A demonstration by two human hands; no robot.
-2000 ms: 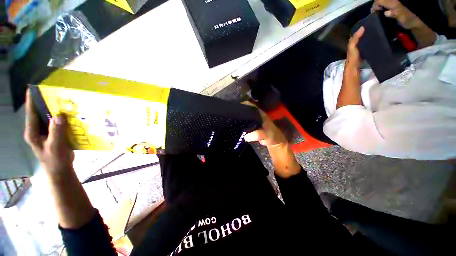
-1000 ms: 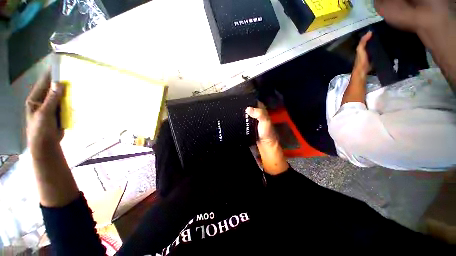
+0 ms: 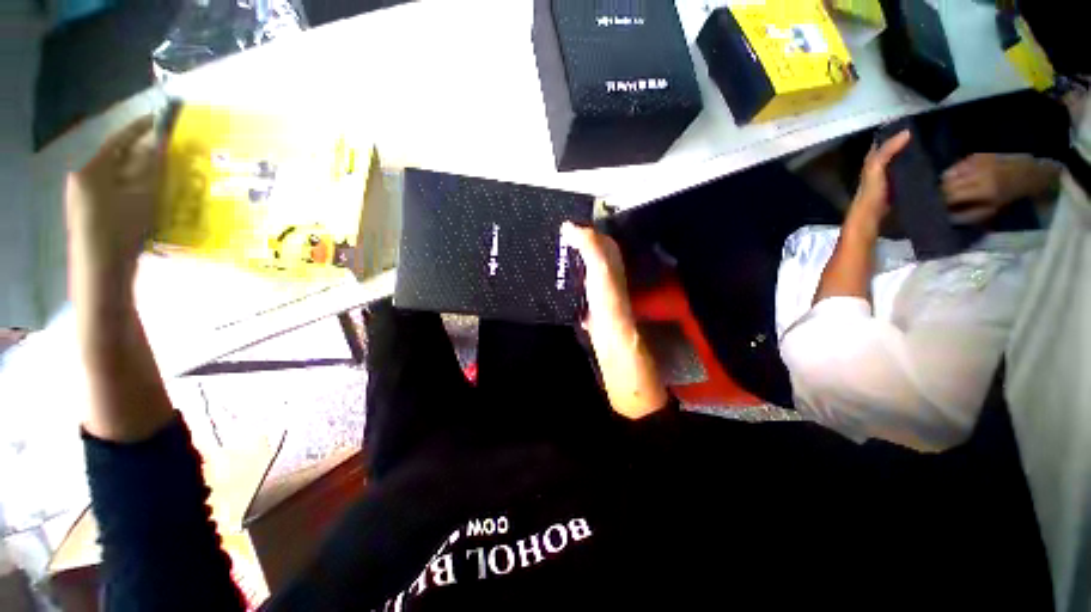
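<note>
My left hand holds the yellow outer sleeve by its left end, over the table edge. The sleeve lies sideways, with a picture and print on its face; its right end looks open. My right hand grips the right end of the matte black inner box, thumb on its face near the white lettering. The box is just right of the sleeve, with a narrow gap between them. The fingers behind both things are hidden.
On the white table stand a black box and a yellow box. Clear plastic lies at the back left. A person in white sits at right holding a black box. An open carton is below left.
Two seconds ago the black box was partly inside the sleeve; now they are apart. Since one second ago, the black box has moved up and slightly left. The table boxes sit lower in view.
</note>
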